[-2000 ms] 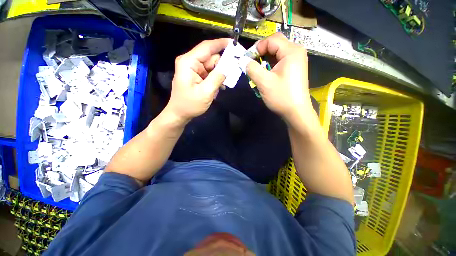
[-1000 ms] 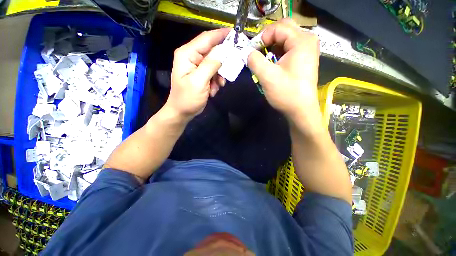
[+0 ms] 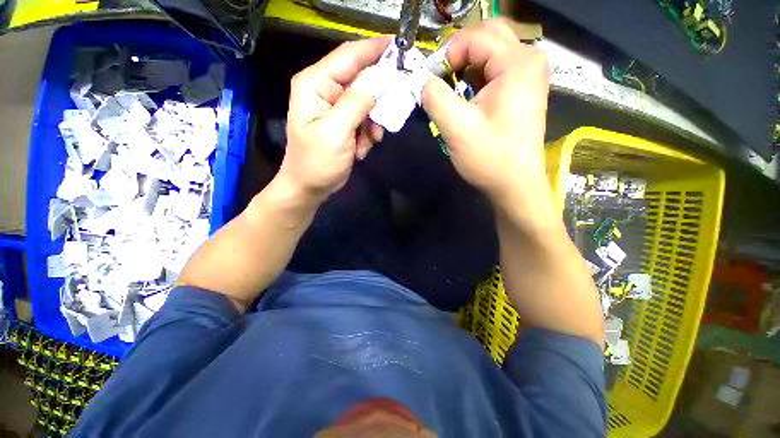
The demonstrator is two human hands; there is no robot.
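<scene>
My left hand [image 3: 329,120] grips a white plug housing [image 3: 395,98] between thumb and fingers, above my lap. My right hand [image 3: 492,98] is close beside it and pinches a small circuit board [image 3: 439,130] with green and yellow parts, mostly hidden behind the thumb and fingers. The dark shaft of the soldering iron [image 3: 409,24] points down at the top of the housing, its tip at or just over it. Whether the tip touches cannot be told.
A blue bin [image 3: 224,162] of white housings stands left of my lap. A yellow basket [image 3: 706,231] with white and green assemblies stands right. The bench edge [image 3: 582,75] runs across the top. Rows of boards [image 3: 60,376] lie lower left. A dark mat [image 3: 650,43] is upper right.
Both hands, with the housing and board, have moved slightly up towards the bench. The iron's tip now overlaps the top of the housing more. The grips look the same.
</scene>
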